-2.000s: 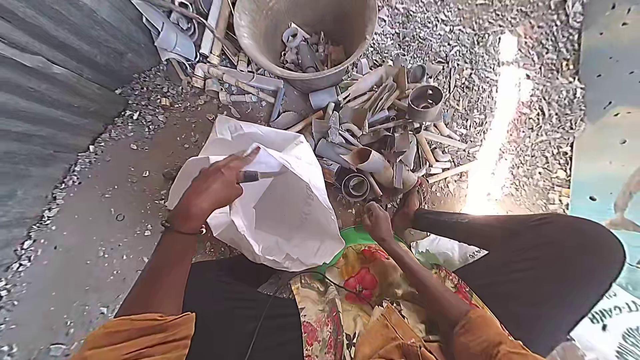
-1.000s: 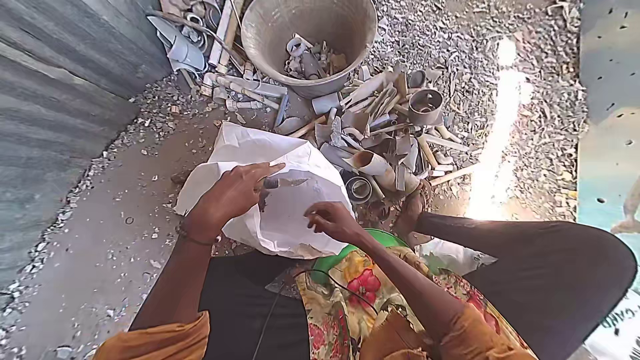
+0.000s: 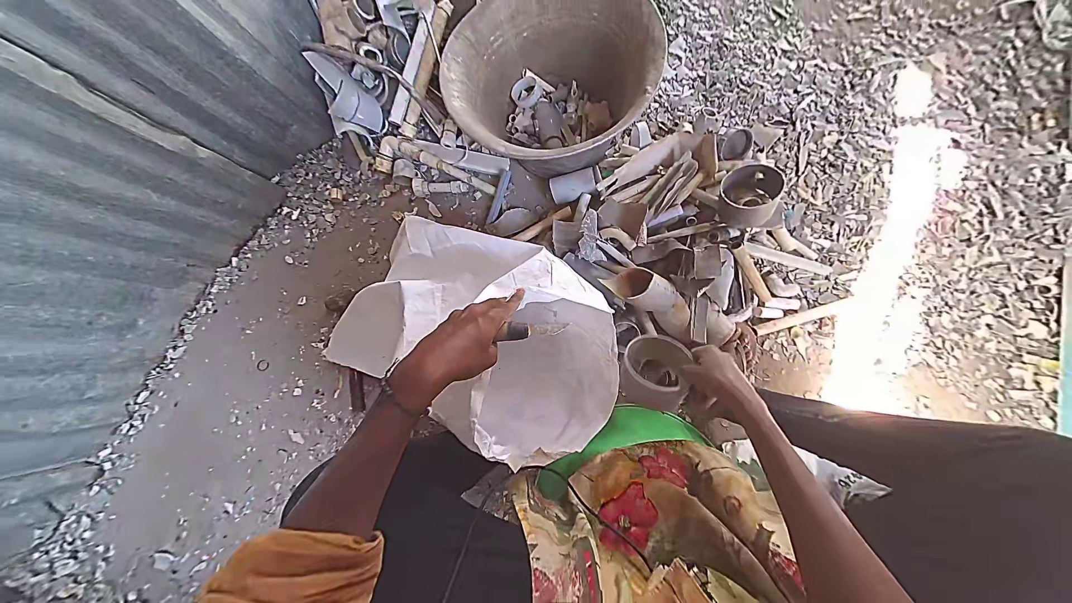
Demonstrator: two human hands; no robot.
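Observation:
My left hand [image 3: 461,347] is closed around the dark handle of a knife-like tool [image 3: 515,332], its thin blade pointing right over a white sack [image 3: 548,402]. The index finger lies against a fold of the sack. To the right, my right hand [image 3: 716,377] grips the rim of a short grey plastic pipe piece [image 3: 656,371], open end up, just beyond the edge of a green basin [image 3: 624,431]. The sack rests in front of my lap, partly over the basin. What lies inside the sack cannot be made out.
A large grey tub [image 3: 553,155] with pipe fittings and scraps stands ahead. Around its front lies a heap of plastic pipe pieces [image 3: 662,297], among them an upright pipe ring [image 3: 752,194]. A corrugated metal wall [image 3: 134,209] is at the left; chips [image 3: 787,75] cover the ground at right.
My right hand has moved right from over the white sack to the short grey pipe piece and taken hold of it. My left hand still holds the tool over the sack.

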